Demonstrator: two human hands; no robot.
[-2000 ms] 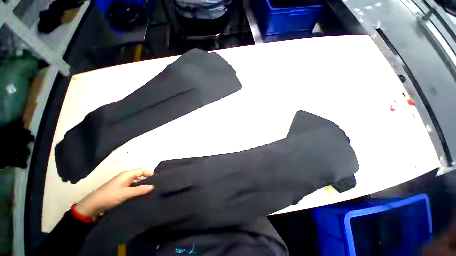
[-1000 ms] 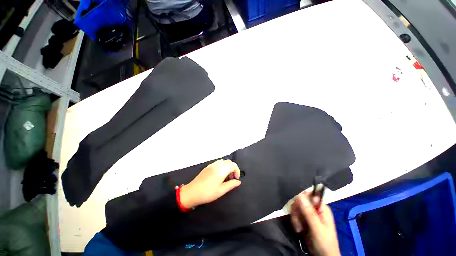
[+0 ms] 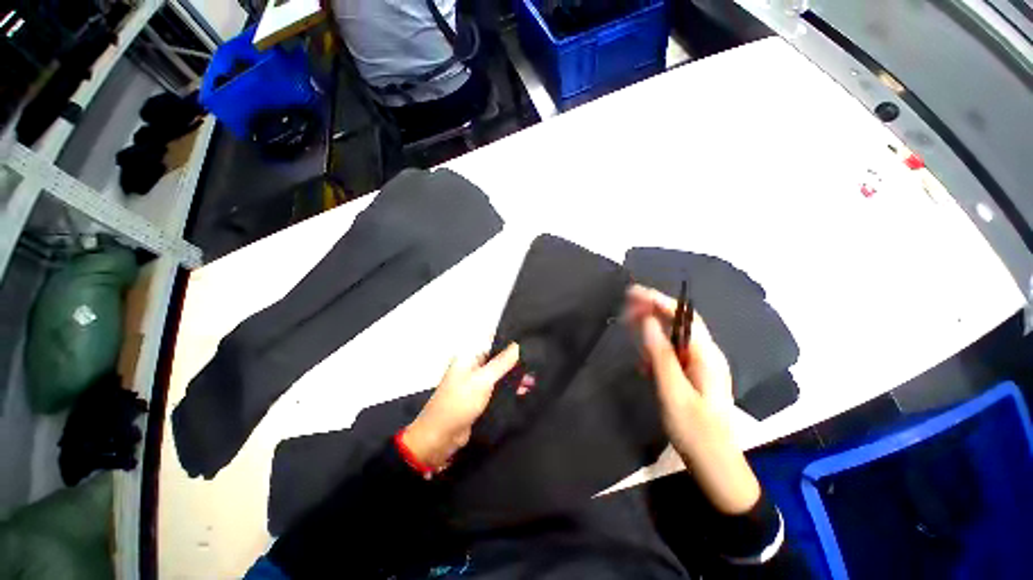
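Note:
A black garment panel (image 3: 555,300) is partly lifted and folded over in front of me, above more black panels (image 3: 736,312) on the white table. My left hand (image 3: 462,406), with a red band at the wrist, grips the raised cloth; a small pinkish patch shows beside its fingers. My right hand (image 3: 689,374) holds thread snips (image 3: 682,320), blades pointing up, with its blurred fingertips at the panel's right edge. Whether those fingers also pinch cloth cannot be told. Another black panel (image 3: 340,306) with a lengthwise line lies at the left.
The white table (image 3: 884,283) has red marks at its right. A blue crate (image 3: 816,499) stands at the lower right, other blue crates (image 3: 612,51) beyond the far edge. A seated person (image 3: 402,51) is at the back. Shelves with green sacks (image 3: 85,323) stand at the left.
My left hand has taken hold of the panel and raised part of it. My right hand, out of view at first, has moved up and inward with the snips to the cloth. The camera view has shifted.

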